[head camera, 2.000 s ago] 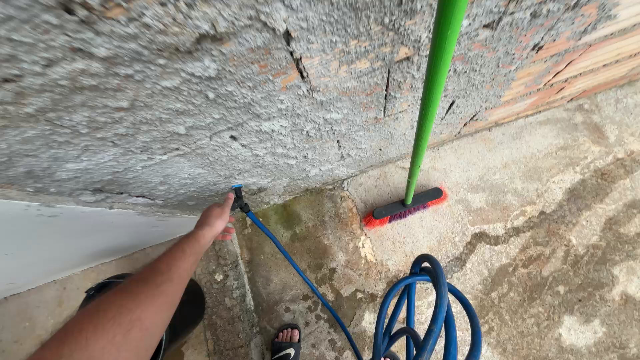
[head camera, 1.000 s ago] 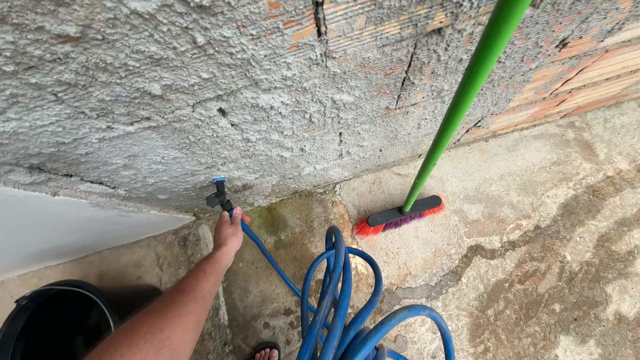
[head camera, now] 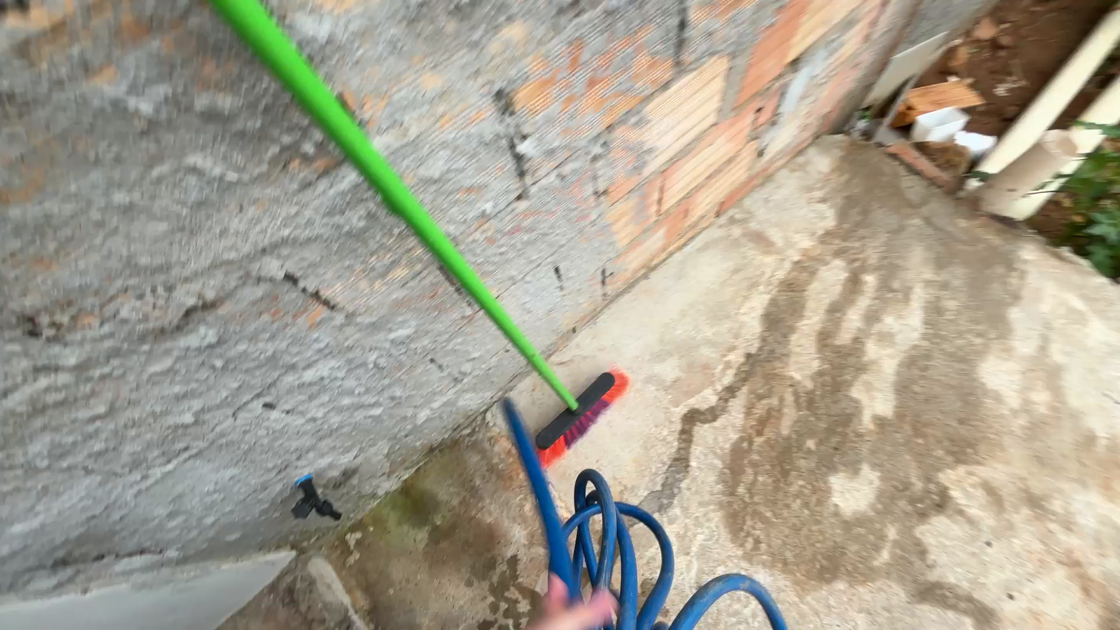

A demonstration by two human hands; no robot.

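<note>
At the bottom edge, my left hand (head camera: 573, 610), blurred and partly cut off, is around a blue hose (head camera: 541, 499) near its loose end, which points up toward the wall. Right beside it are coiled loops of the same blue hose (head camera: 661, 551). My right hand is out of view. A black plastic tap (head camera: 311, 500) with a blue ring sticks out low from the rough wall, with no hose on it. Beyond the hose end, a broom head (head camera: 577, 418) with red and purple bristles rests on the concrete, its green handle (head camera: 411, 210) slanting up to the left.
A rough cement and brick wall (head camera: 219, 376) runs along the left. Stained, damp concrete floor (head camera: 840, 420) spreads to the right. White pipes (head camera: 1041, 114), rubble and green leaves (head camera: 1104, 223) lie at the upper right. A pale slab edge (head camera: 175, 591) is at the lower left.
The blue hose was on the tap and now is off it, its end loose. My left hand has moved away from the tap. The view has swung right.
</note>
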